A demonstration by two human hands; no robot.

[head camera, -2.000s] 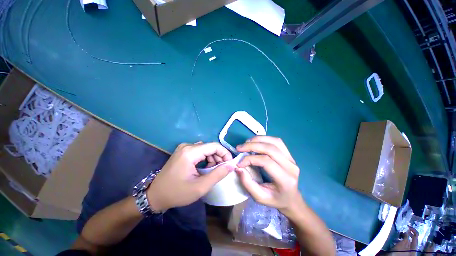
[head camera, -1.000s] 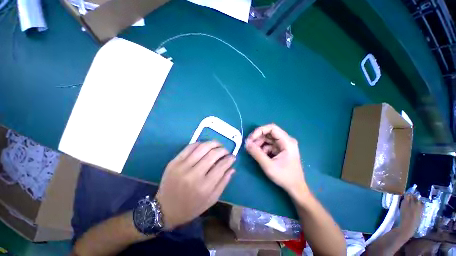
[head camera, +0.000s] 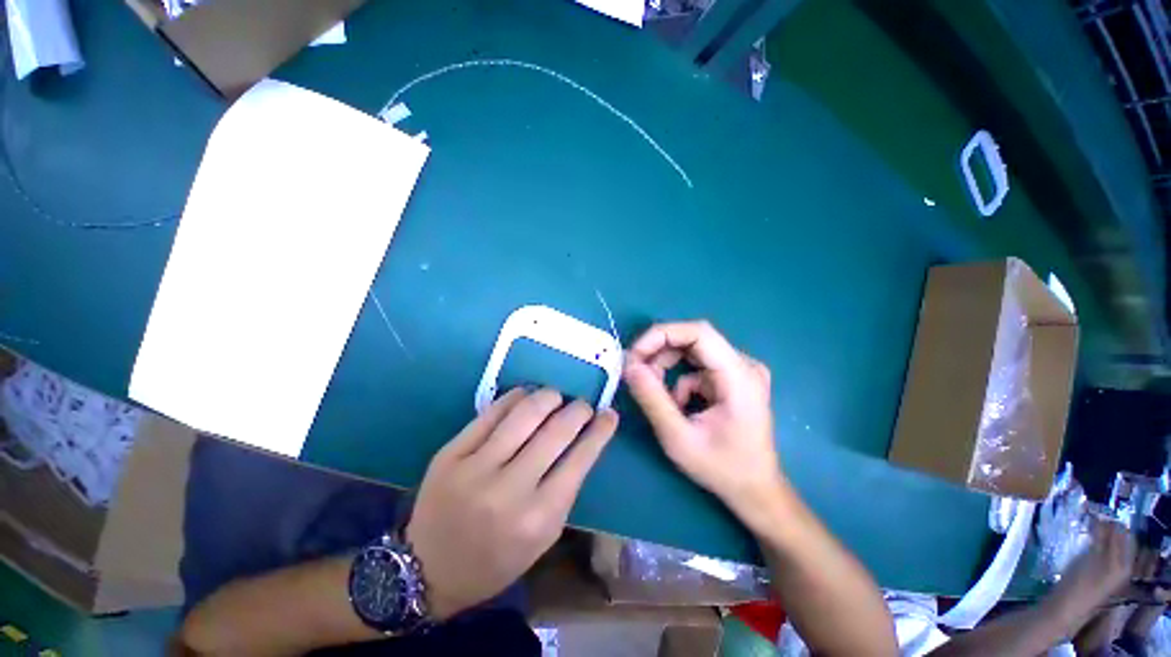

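Note:
A white rounded-square plastic frame [head camera: 556, 329] lies flat on the green bench, its wide side away from me. My left hand [head camera: 507, 481] lies over its near side, fingertips pressing it down. My right hand [head camera: 704, 404] is at the frame's right corner, thumb and index finger pinched together; whether they hold an adhesive piece or the wire end cannot be told. A thin wire [head camera: 609, 315] reaches that corner. A white sticker sheet [head camera: 283, 263] lies flat to the left, untouched.
A curved wire [head camera: 565, 80] and small white tabs [head camera: 397, 113] lie beyond. A frame box [head camera: 251, 39] is at the top left, a right-hand carton [head camera: 957, 372] at right. Another frame [head camera: 985, 173] lies on the farther green surface. A floor carton [head camera: 154, 526] is below left. Another person's hand [head camera: 1098, 565] shows lower right.
The sticker sheet went from my hands to the bench at left. My left hand moved onto the frame, my right to its corner. Over the last second the hands moved little.

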